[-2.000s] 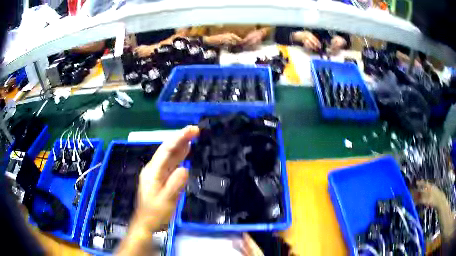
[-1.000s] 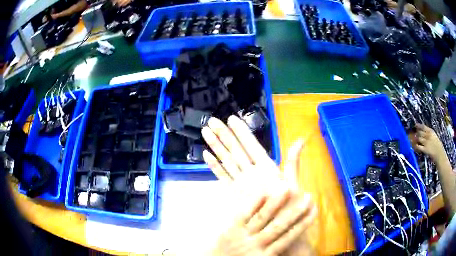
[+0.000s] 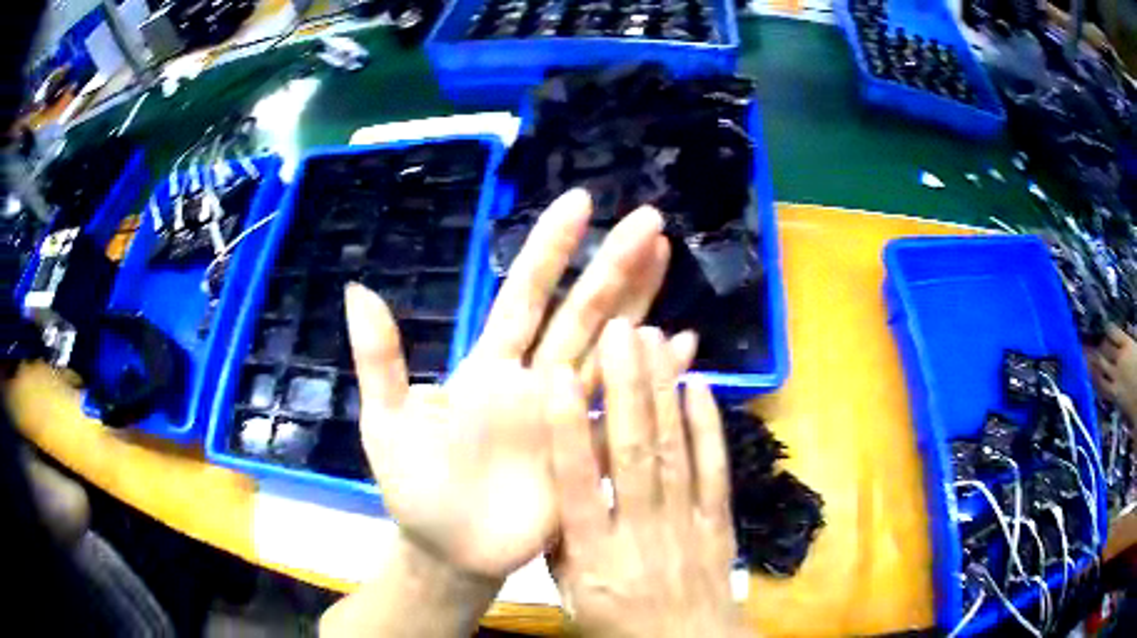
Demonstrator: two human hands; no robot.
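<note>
My left hand is palm up with its fingers spread and its thumb out to the left. My right hand lies beside it, back up, and overlaps its edge. No part is seen in either hand. Behind my fingers is a blue bin of loose housings, black and jumbled. Left of it stands a blue tray with black housings in rows. My hands partly cover the white work sheet. A black tangled pile of sealing rings lies right of my right hand.
A blue bin of cabled units stands at the right, with a person's hand at the edge. Another blue bin with white-wired parts and a black coil is at the left. Small-part bins stand beyond.
The view has shifted, so the bins sit further right and higher. My left palm now faces up and shows beside my right hand. The black pile shows now.
</note>
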